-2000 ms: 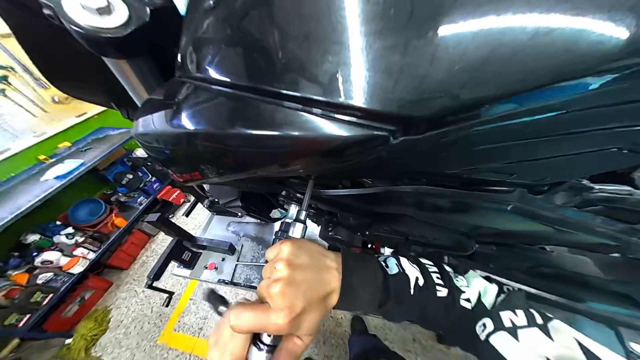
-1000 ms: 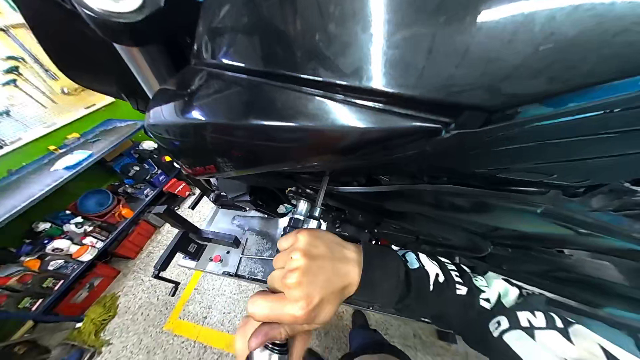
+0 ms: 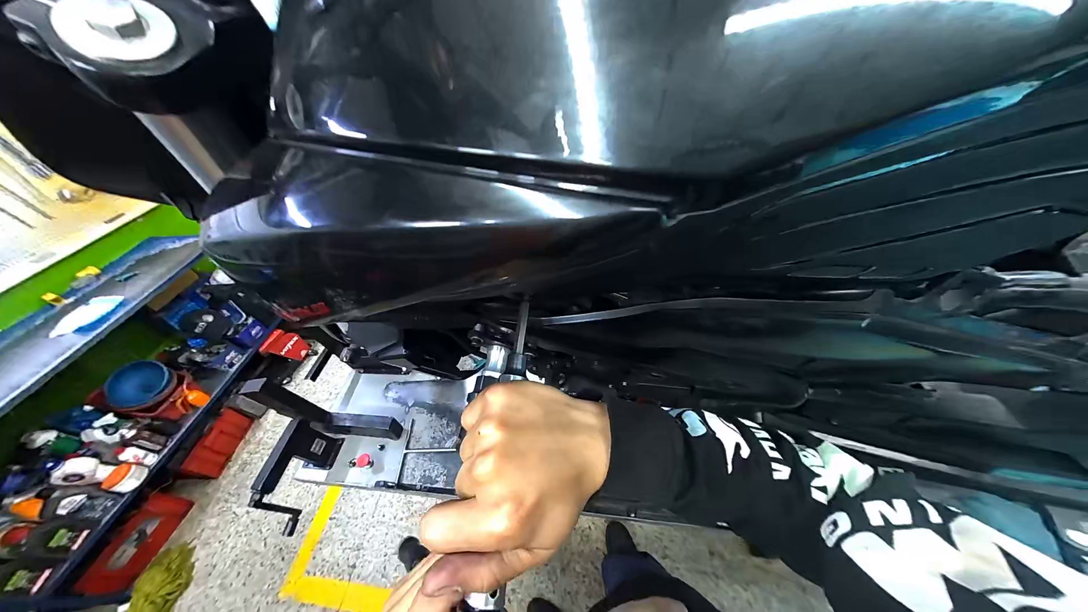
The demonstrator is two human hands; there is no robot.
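A glossy black motorcycle body panel (image 3: 425, 229) spans the upper view. My right hand (image 3: 523, 476), in a black printed sleeve, is closed around a long-handled tool below the panel's lower edge. The tool's metal head (image 3: 495, 361) shows above the fist, and beside it a thin metal shaft (image 3: 523, 327) runs up to the panel's underside. Whether both belong to one tool is unclear. My left hand (image 3: 438, 586) is mostly cut off at the bottom edge, against my right thumb; its grip is hidden. A metal end (image 3: 486, 597) pokes out below the hands.
A metal lift platform (image 3: 365, 463) with black brackets stands beneath the motorcycle. A workbench (image 3: 102, 306) and a shelf of bottles, a blue bowl (image 3: 138, 384) and red bins (image 3: 140, 544) line the left. Yellow tape (image 3: 310, 544) marks the speckled floor.
The view has shifted slightly. My right hand stays closed on the tool beneath the panel. My left hand shows less than two seconds ago.
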